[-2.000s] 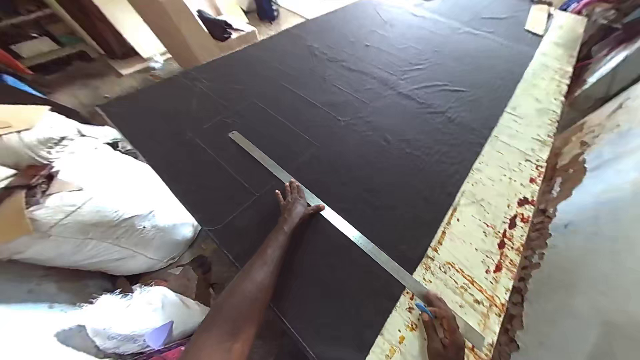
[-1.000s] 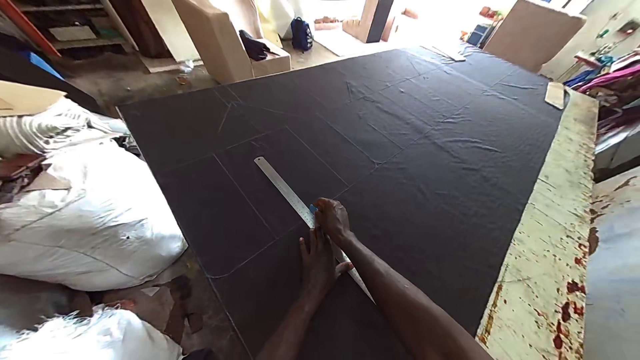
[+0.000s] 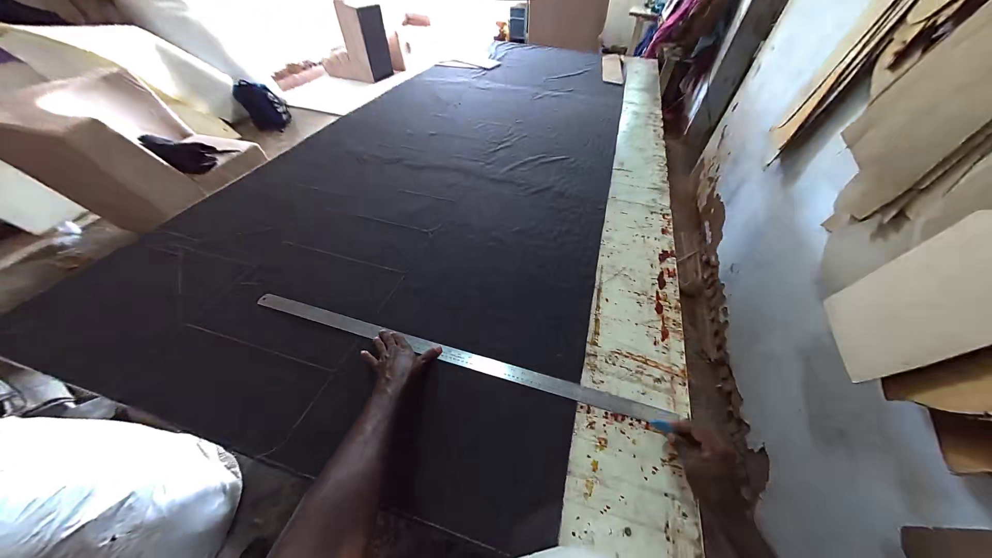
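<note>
A long steel ruler [image 3: 496, 367] lies across dark fabric [image 3: 496, 287], its right end reaching over the bare, paint-spotted edge strip of the table [image 3: 635, 310]. Pressing on the ruler near its middle is my left hand [image 3: 397, 358], fingers spread, with nothing gripped. My right hand [image 3: 701, 446] is at the ruler's right end, over the table's right edge, and holds a small blue marking piece [image 3: 663, 425], whose kind I cannot tell. Thin pale lines form angular outlines on the fabric, left of and beyond the ruler.
A white sack [image 3: 116, 488] bulges at the lower left. Foam-like upholstered furniture [image 3: 116, 147] stands beyond the table's left side, near a dark blue bag [image 3: 262, 105]. Cardboard sheets [image 3: 922, 294] lean on the right wall. A small flat board [image 3: 612, 68] lies at the far right corner.
One second ago both hands were close together at the ruler; my right hand is now far to the right, at its end. The ruler now lies across the table's edge strip. The view has swung right.
</note>
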